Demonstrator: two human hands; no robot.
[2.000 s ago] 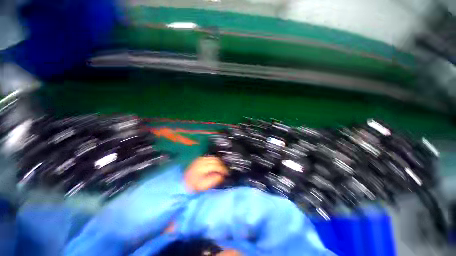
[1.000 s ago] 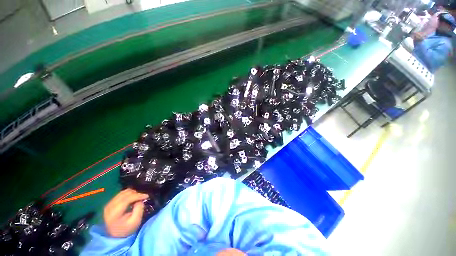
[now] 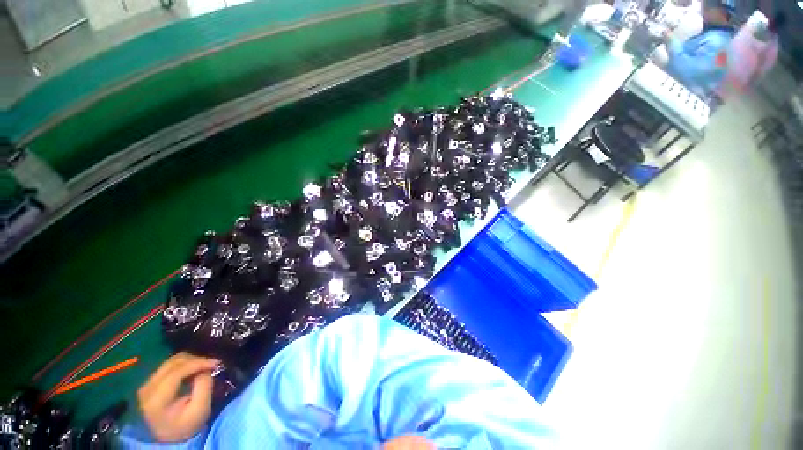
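Black parts with bright silver ends lie heaped in a long pile (image 3: 352, 228) on the green bench. A smaller pile (image 3: 26, 422) shows at the lower left. My left hand (image 3: 180, 395) is bare, at the near left end of the long pile. Its thumb and fingertips are bent around the silver end of a black part (image 3: 220, 373); the rest of that part blends into the dark pile. My right hand is not visible; a blue sleeve (image 3: 379, 387) fills the lower middle.
An orange strip (image 3: 97, 375) and red lines lie between the piles. Blue bins (image 3: 506, 303) stand below the bench edge, beside rows of dark parts (image 3: 445, 330). A dark green conveyor (image 3: 132, 193) runs behind. A black stool (image 3: 616, 145) and people in smocks (image 3: 704, 61) are at upper right.
The view has turned slightly right, so piles, bins and bench sit further left. The blur of the earliest frame is gone. My left hand stays at the long pile's left end.
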